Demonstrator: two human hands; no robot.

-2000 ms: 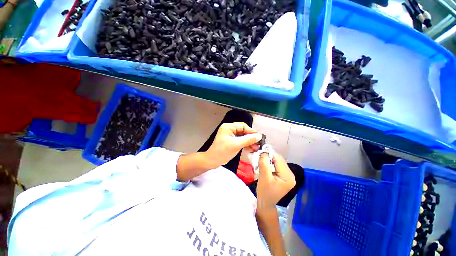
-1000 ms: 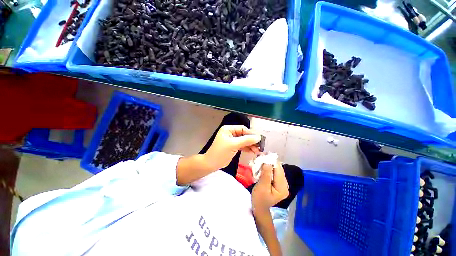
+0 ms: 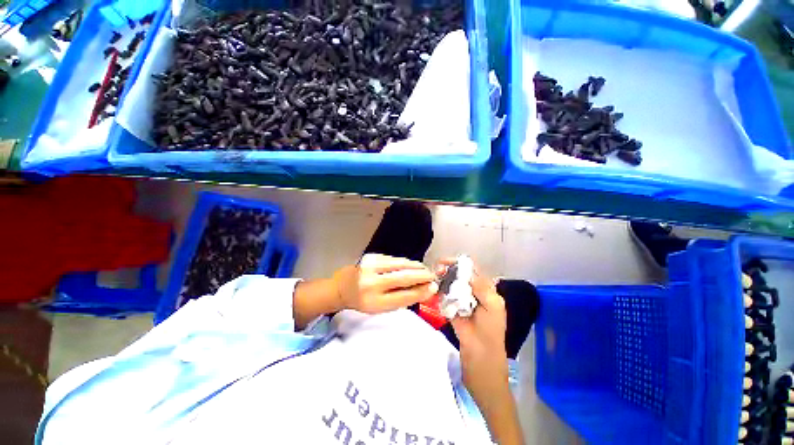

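Note:
My left hand point(image 3: 383, 285) holds a small dark part point(image 3: 447, 280) at its fingertips, above my lap. My right hand point(image 3: 483, 326) holds a crumpled white cloth point(image 3: 458, 291) against the part. The cloth and fingers hide some of the part. A blue tray point(image 3: 305, 162) on the bench is heaped with dark parts point(image 3: 287, 78). A second blue tray point(image 3: 627, 184) to its right holds a small pile of dark parts point(image 3: 583, 122) on a white liner.
A shallow blue tray point(image 3: 65, 161) with a red stick point(image 3: 103, 89) is at upper left. A floor crate of parts point(image 3: 228, 248) and a person's red clothing point(image 3: 78, 235) are at left. An empty perforated crate point(image 3: 601, 348) and a crate of black parts point(image 3: 759, 348) are at right.
My hands have come together lower down, with the cloth now against the part. The view has shifted, so the bench trays sit higher and further left.

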